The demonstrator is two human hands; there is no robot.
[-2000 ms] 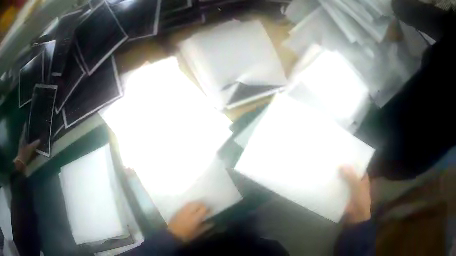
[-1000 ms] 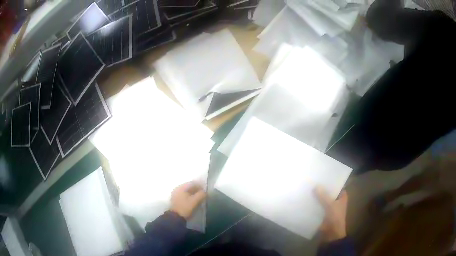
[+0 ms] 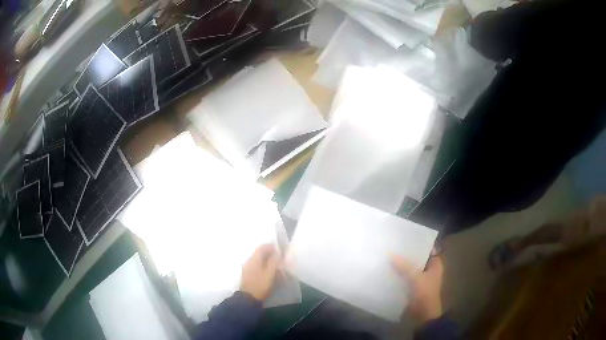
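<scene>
My right hand (image 3: 426,287) grips the right edge of a flat white packet or sheet (image 3: 359,252), thumb on top, fingers hidden beneath. My left hand (image 3: 261,273) lies on the lower right edge of a glaring white stack (image 3: 199,219), fingers curled; whether it pinches a sheet is unclear. Behind the held packet lies another white pile (image 3: 365,159). Further back, a white stack (image 3: 259,106) shows a dark panel corner (image 3: 286,151) at its opening.
Black white-bordered panels (image 3: 96,129) lie heaped at left beside a pale strip (image 3: 106,252). More white packets (image 3: 126,299) lie lower left. Loose white sheets (image 3: 372,40) lie at the back. Another person's dark sleeve (image 3: 531,113) fills the right, a hand (image 3: 453,20) near the sheets.
My right hand and its packet are lower and further left in view. My left hand has moved up the stack's edge. The other person's hand at far left is gone from view.
</scene>
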